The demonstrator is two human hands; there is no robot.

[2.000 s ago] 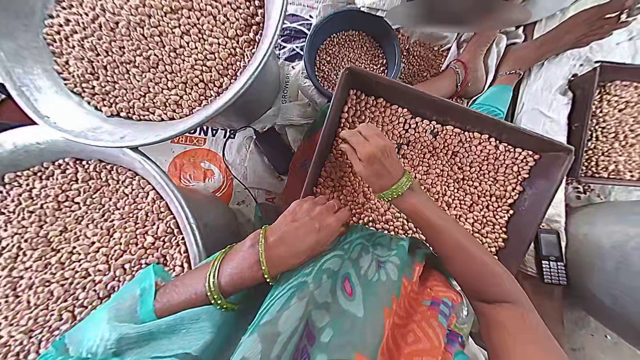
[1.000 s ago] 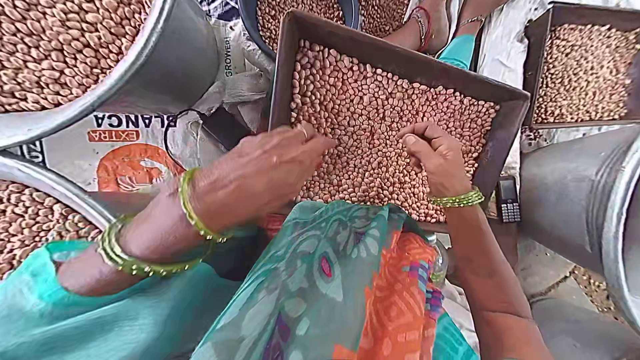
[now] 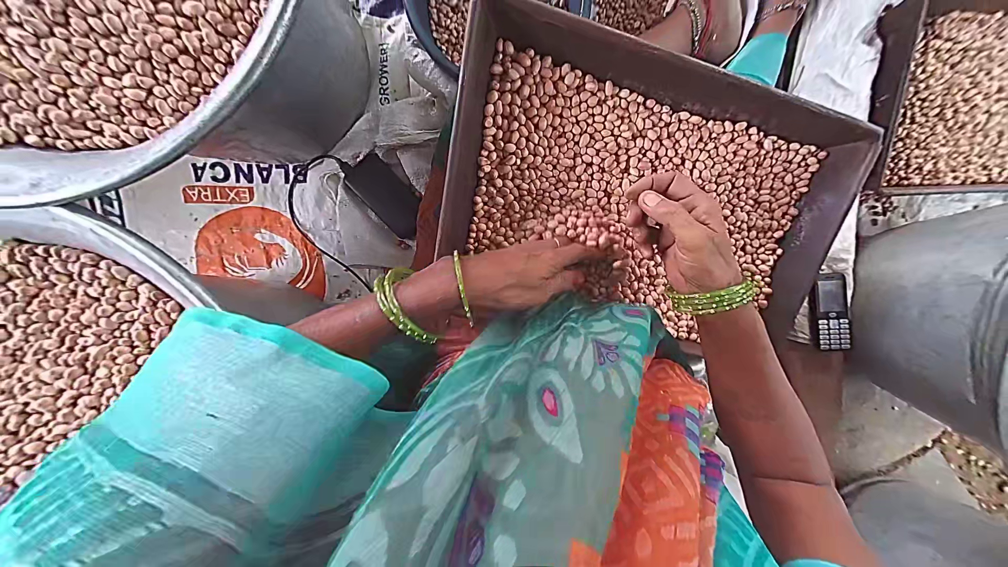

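Shelled nuts or beans (image 3: pixel 567 126), pinkish brown, cover the bottom of a dark metal tray (image 3: pixel 819 228) in front of my lap. My left hand (image 3: pixel 535 272) is low over the tray's near left part, palm side toward the nuts, with a blurred heap of them at its fingers; whether it grips any cannot be told. My right hand (image 3: pixel 681 232) is just right of it, above the nuts, its fingers curled and thumb near the forefinger. Whether something small sits between those fingertips is hidden. Green bangles ring both wrists.
Two large metal vessels (image 3: pixel 331 87) (image 3: pixel 102 228) full of similar nuts stand at left. A printed sack (image 3: pixel 157 220) and a black case (image 3: pixel 378 193) lie beside them. Right are a keypad phone (image 3: pixel 831 311), a metal pot (image 3: pixel 929 315) and another tray (image 3: pixel 886 134). A person's foot (image 3: pixel 724 24) is beyond.
My left hand has moved from the tray's near left edge to over the nuts. My right hand has moved right from the tray's left part. The view has shifted.
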